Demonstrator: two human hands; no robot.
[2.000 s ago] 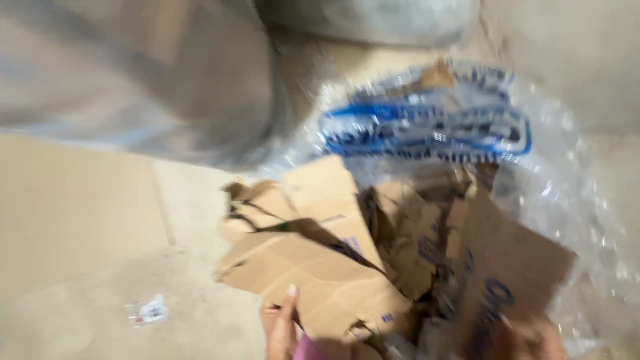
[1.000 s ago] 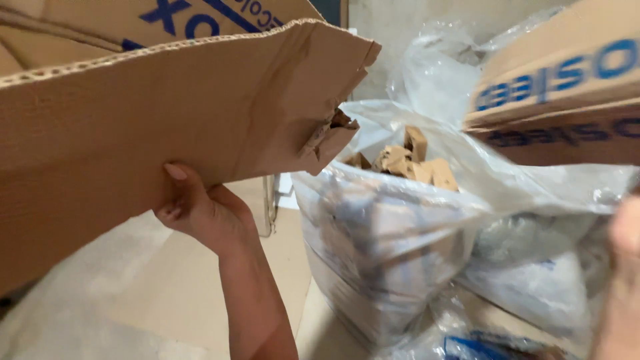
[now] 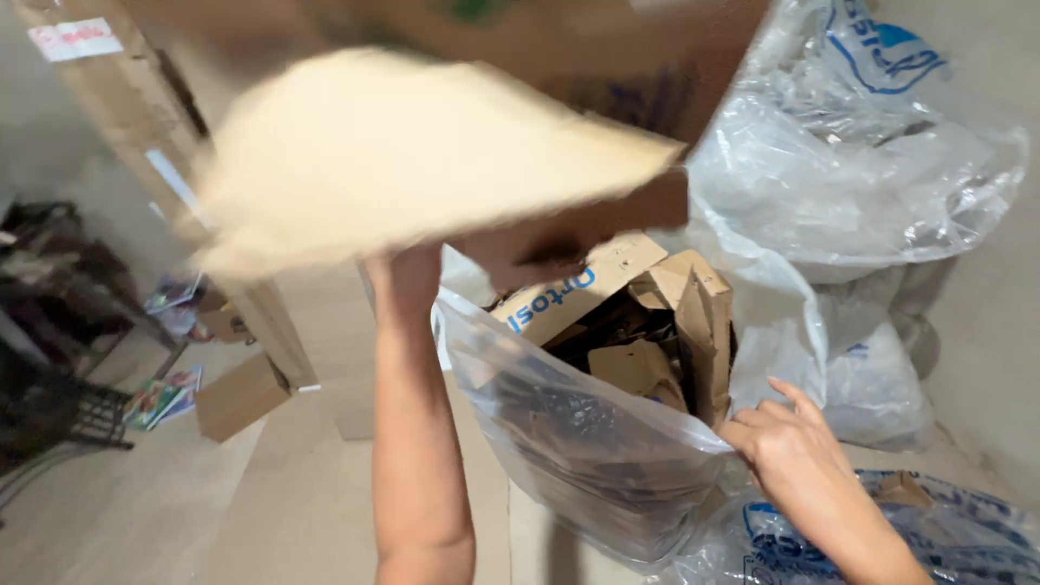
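Note:
My left hand (image 3: 405, 280) is raised at the upper middle, gripping a large bent sheet of cardboard (image 3: 439, 154) whose top runs out of view; the cardboard hides most of the fingers. Below and right of it stands a clear plastic bag (image 3: 569, 431), upright and mouth up, filled with torn cardboard pieces (image 3: 707, 333). One of these is a printed strip (image 3: 593, 284) with blue letters. At the bag's right rim, my right hand (image 3: 768, 435) pinches the plastic edge.
Bulky clear plastic bags (image 3: 861, 187) lie against the wall at right. Crumpled printed plastic wrap (image 3: 910, 528) covers the floor at lower right. Tall cardboard packaging (image 3: 244, 292) leans at left, near a small cardboard box (image 3: 242, 398), booklets (image 3: 166, 398) and a dark metal rack (image 3: 89, 414).
My right hand, beside a printed cardboard piece a second ago, now holds the bag's rim. My left hand still holds cardboard, now above the bag. The view has shifted.

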